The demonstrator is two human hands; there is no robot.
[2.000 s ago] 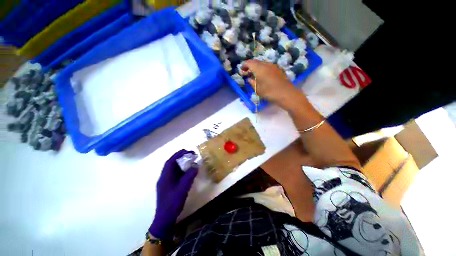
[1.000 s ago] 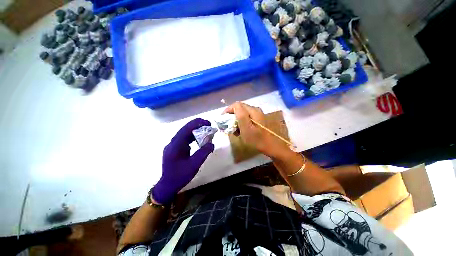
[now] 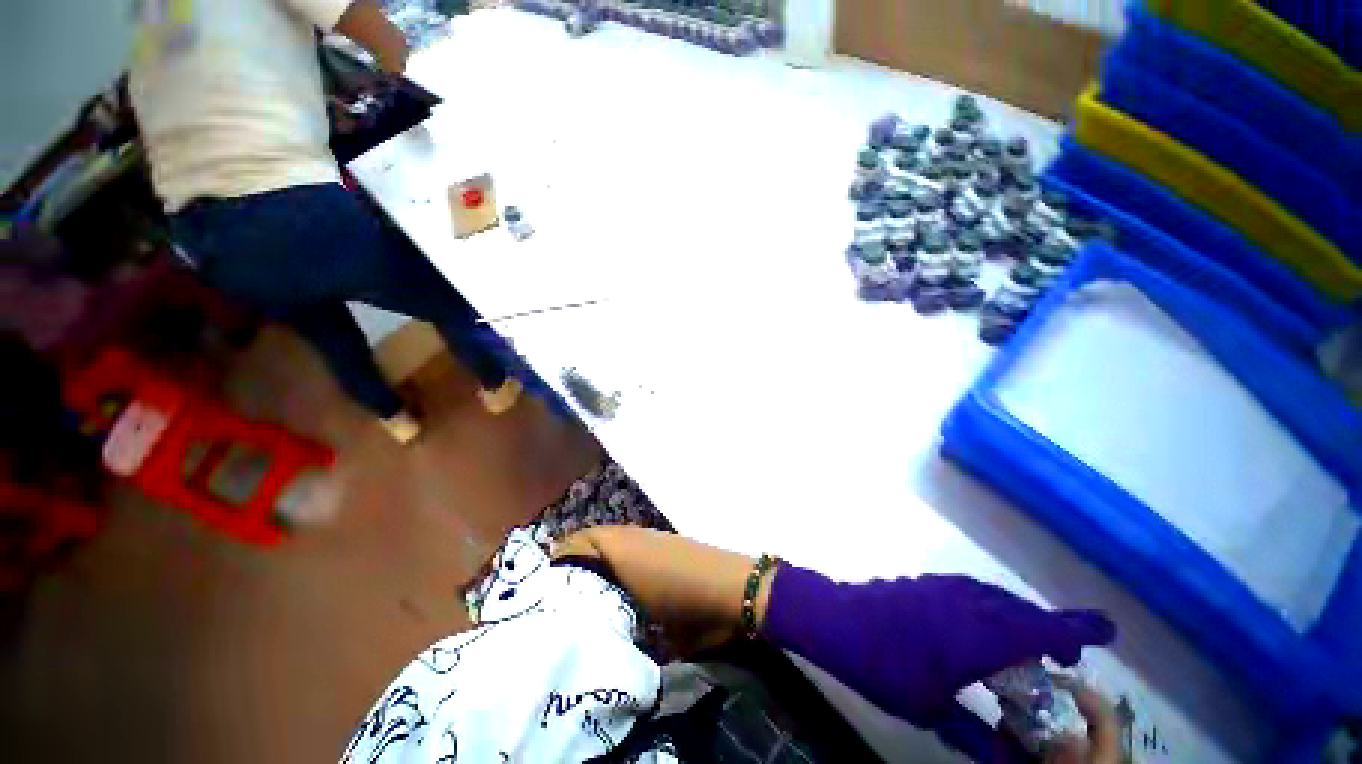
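Note:
My left hand [image 3: 956, 642], in a purple glove, holds a small purple-grey and white figurine [image 3: 1034, 708] at the lower right. My right hand [image 3: 1102, 728] is mostly cut off by the bottom edge; its bare fingertips touch the figurine's right side. The white upper part is partly hidden by the fingers. The glue stick is not visible. Grouped figurines [image 3: 949, 217] stand on the white table [image 3: 717, 299] toward the back.
A blue tray with white lining [image 3: 1180, 433] is at right, with stacked blue and yellow trays [image 3: 1225, 164] behind it. A small board with a red cap [image 3: 474, 206] lies near the far edge. A person [image 3: 254, 135] stands at upper left. A red stool [image 3: 209, 448] is on the floor.
The view has swung left, showing the person and stool; the parts bin is out of view. The two pieces, apart a second ago, now appear together between my hands.

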